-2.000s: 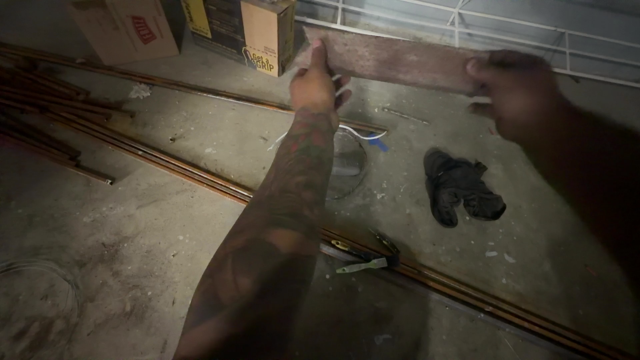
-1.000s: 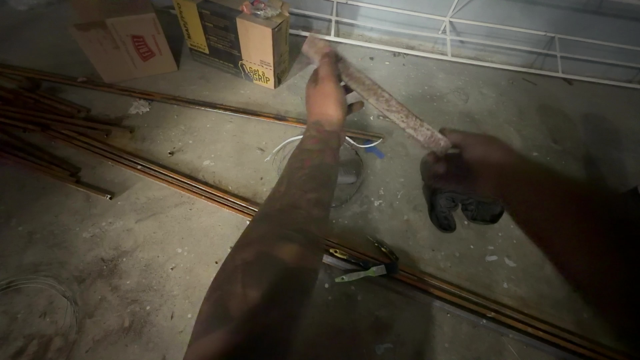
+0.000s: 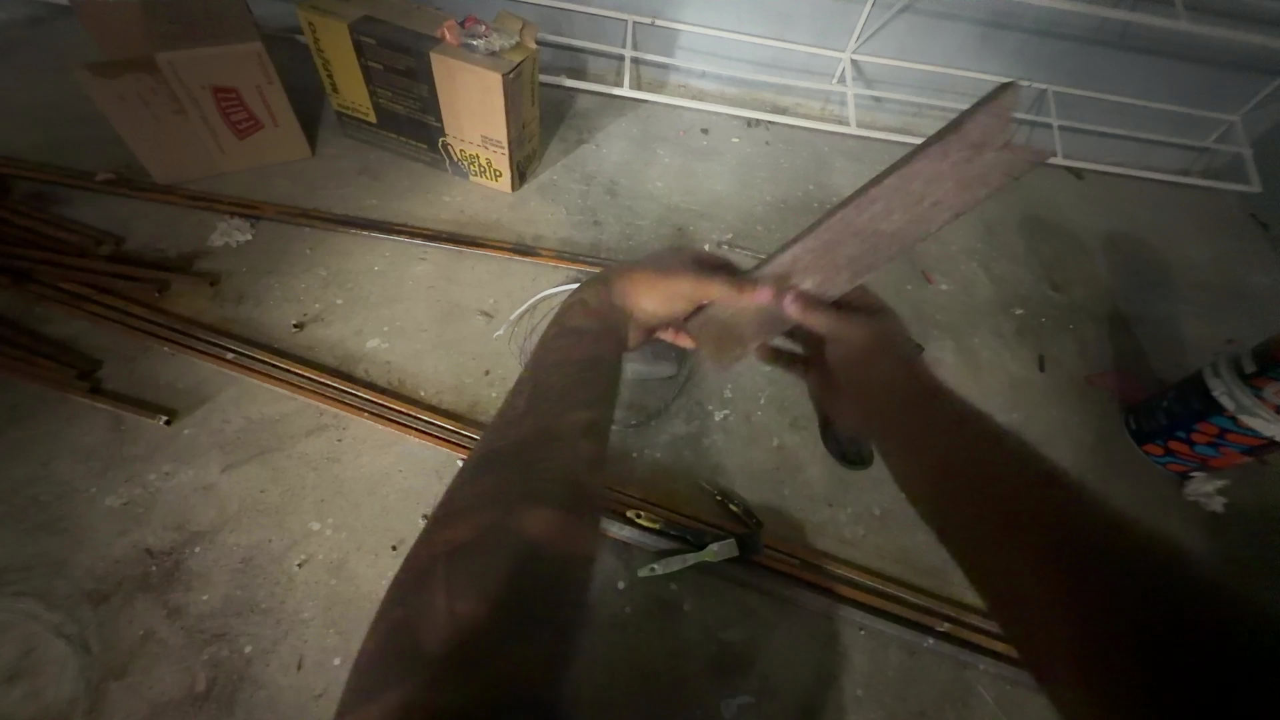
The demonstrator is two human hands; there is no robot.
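Note:
Both my hands hold a flat, worn strip (image 3: pixel 890 215), perhaps wood, near its lower end, above the concrete floor. It slants up to the right, and its far end is notched. My left hand (image 3: pixel 680 295) pinches the lower end from the left, slightly blurred. From the right, my right hand (image 3: pixel 845 340) grips the strip close beside the left one. Below the hands, a small brush-like tool (image 3: pixel 690 558) and a yellow-and-black handled tool (image 3: pixel 660 525) lie at the long narrow bars. A black item (image 3: pixel 848 445) on the floor is mostly hidden behind my right hand.
Two cardboard boxes (image 3: pixel 225 110) (image 3: pixel 480 110) stand at the back left. Long rusty-brown bars (image 3: pixel 270 365) cross the floor, with shorter ones piled at left. A white metal frame (image 3: pixel 740 100) runs along the wall. A patterned bucket (image 3: pixel 1210 415) is at the right edge.
The strip has turned from slanting down to the right to slanting up to the right. My hands, apart at its two ends before, are now close together at its lower end.

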